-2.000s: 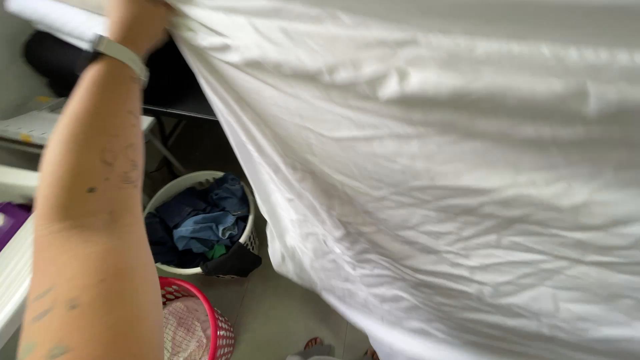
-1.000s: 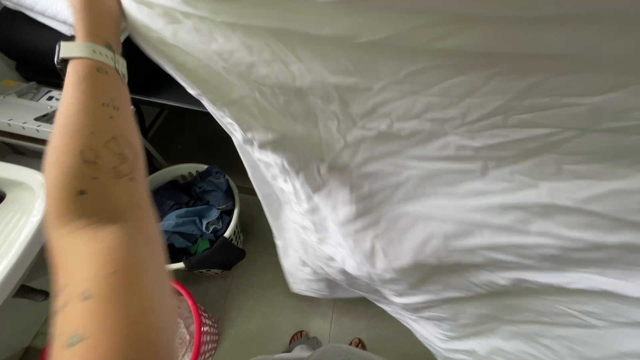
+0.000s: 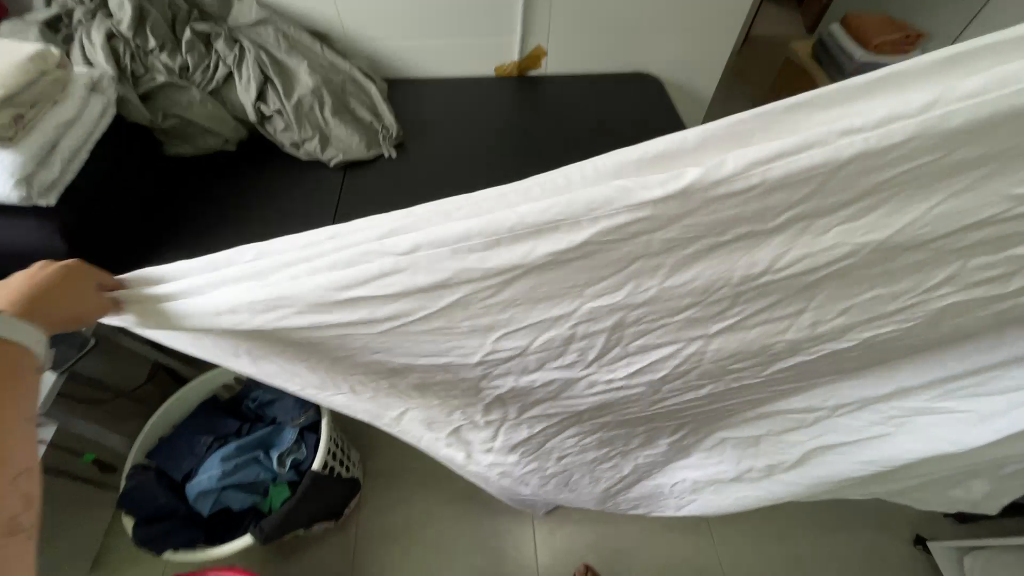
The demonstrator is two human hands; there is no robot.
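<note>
A large white cloth sheet (image 3: pixel 560 344), creased all over, is stretched across the head view from the left to beyond the right edge. My left hand (image 3: pixel 60 296), with a light band on the wrist, grips its gathered corner at the left. My right hand is outside the picture, so its hold cannot be seen. Behind the sheet is a black padded table top (image 3: pixel 512 120), partly covered by the cloth. On it, at the upper left, lie a crumpled grey-green cloth (image 3: pixel 296 88) and a stack of folded white cloths (image 3: pixel 60 136).
A white plastic laundry basket (image 3: pixel 340 448) with dark and blue clothes (image 3: pixel 240 464) stands on the tiled floor (image 3: pixel 432 512). The rim of a red basket (image 3: pixel 216 572) shows at the bottom edge. Folded items (image 3: pixel 868 44) sit at the upper right, and a white frame (image 3: pixel 976 556) is at the lower right.
My left hand has come down from the top edge to the left side, still gripping the sheet's corner. The view has shifted, now showing the table top and the grey-green cloth.
</note>
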